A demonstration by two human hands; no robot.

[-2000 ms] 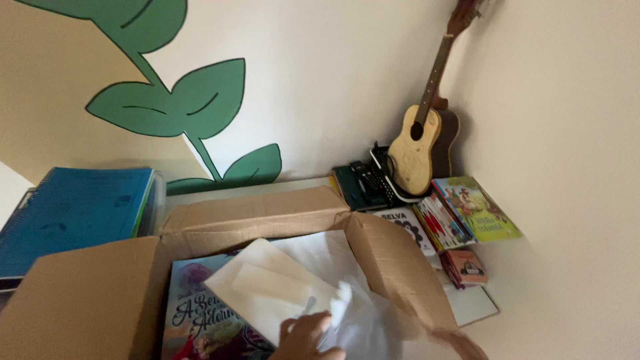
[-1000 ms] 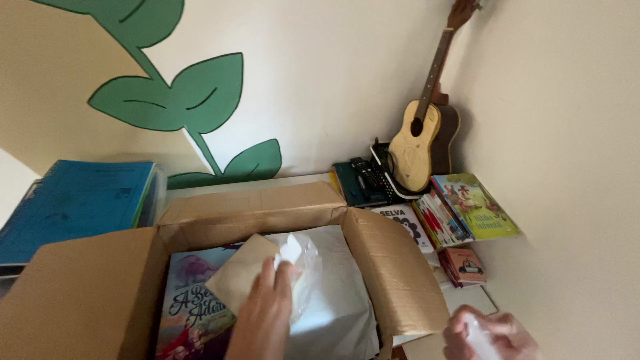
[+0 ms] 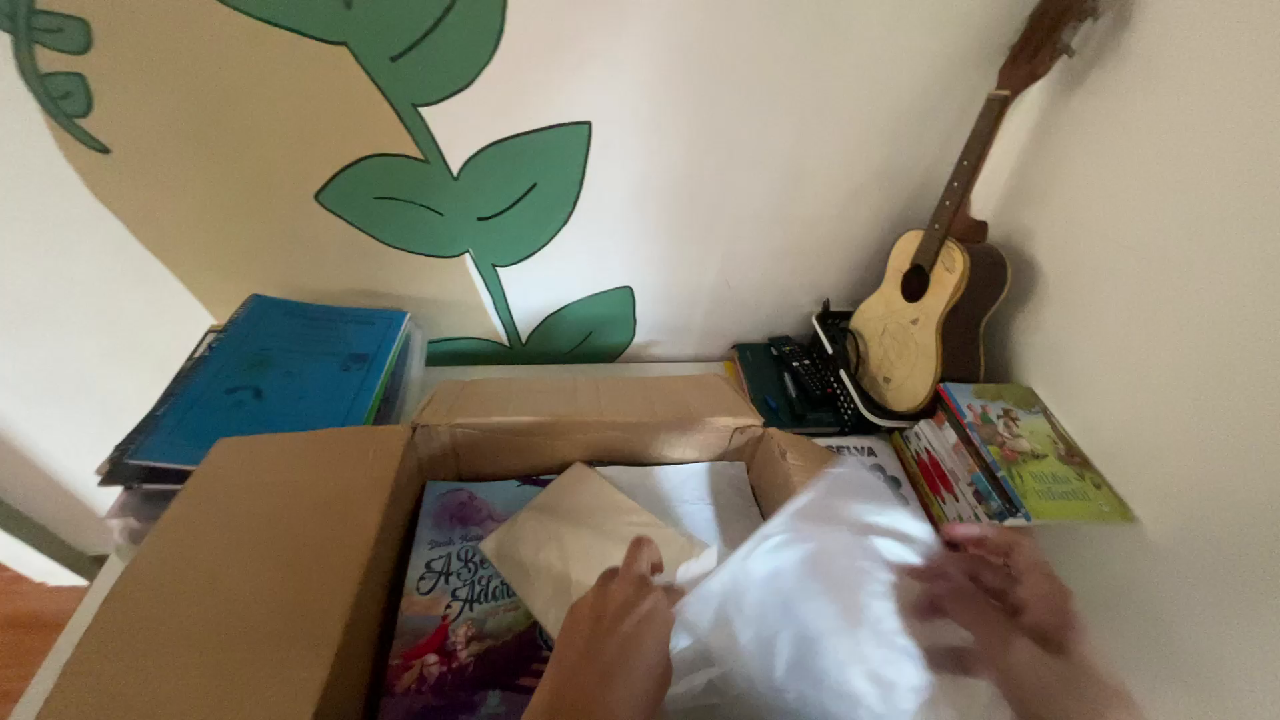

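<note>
An open cardboard box (image 3: 240,560) holds an illustrated book (image 3: 460,620) at its left and white sheet material (image 3: 700,500) at its back right. My left hand (image 3: 620,620) is over the box, its fingers on the lower right part of a cream paper envelope (image 3: 580,540) that lies tilted across the book's edge. White, thin plastic (image 3: 820,590) bulges between my two hands, above the box's right side. My right hand (image 3: 1000,600), blurred, is at the plastic's right edge; whether its fingers grip it cannot be made out.
Blue spiral notebooks (image 3: 280,370) are stacked on a clear container at left. Behind the box at right, a small guitar (image 3: 910,320) leans in the corner beside a black basket (image 3: 850,390) and a remote control (image 3: 800,365). Several children's books (image 3: 1050,450) stand along the right wall.
My right hand has moved up from the lower right, and the white plastic is now spread out beside it. The envelope lies flatter, with my left hand at its lower right.
</note>
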